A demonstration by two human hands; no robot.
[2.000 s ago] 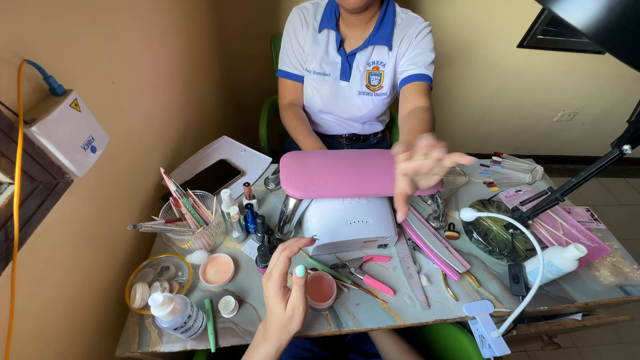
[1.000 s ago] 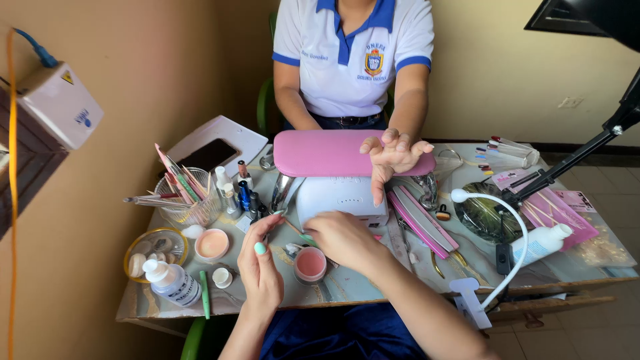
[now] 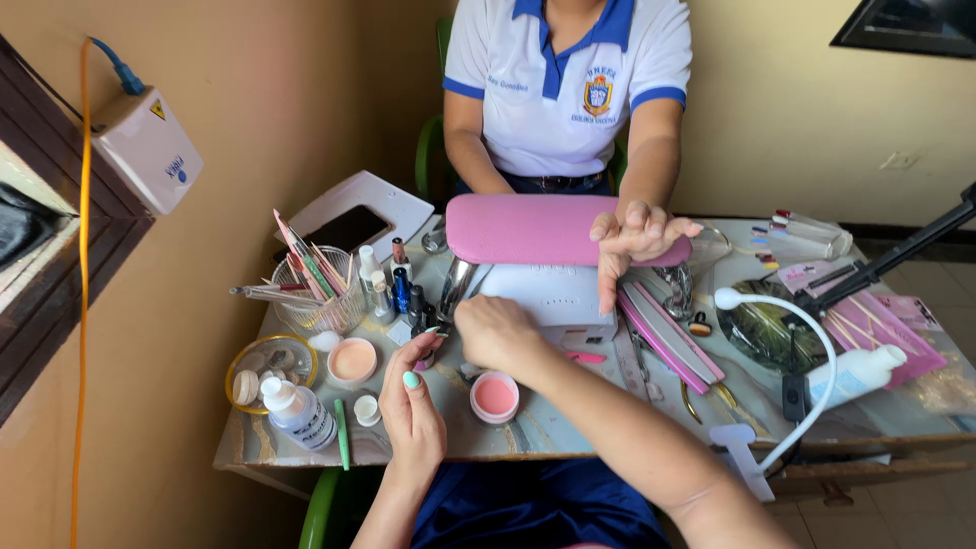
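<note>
My left hand (image 3: pixel 414 404) is raised at the table's near edge, fingers up and apart from the thumb, beside dark polish bottles (image 3: pixel 418 309); it holds nothing that I can see. My right hand (image 3: pixel 492 332) is curled at the front left of a white nail lamp (image 3: pixel 560 301); whether it grips something is hidden. Just below it stands an open jar of pink product (image 3: pixel 494 395). Across the table, another person's hand (image 3: pixel 637 240) hangs over a pink padded armrest (image 3: pixel 526 229), fingers spread. Nail files (image 3: pixel 671 335) lie right of the lamp.
At left are a basket of tools (image 3: pixel 332 293), a peach jar (image 3: pixel 352 360), a pump bottle (image 3: pixel 297 415) and a green stick (image 3: pixel 341 435). A white bent lamp arm (image 3: pixel 827 358), a white bottle (image 3: pixel 858 374) and pink packets (image 3: pixel 884 328) occupy the right side.
My right hand has come in from the right over the table and moved left, towards the polish bottles. My left hand stays raised near the pink jar. The other person's hand has lowered onto the armrest's edge.
</note>
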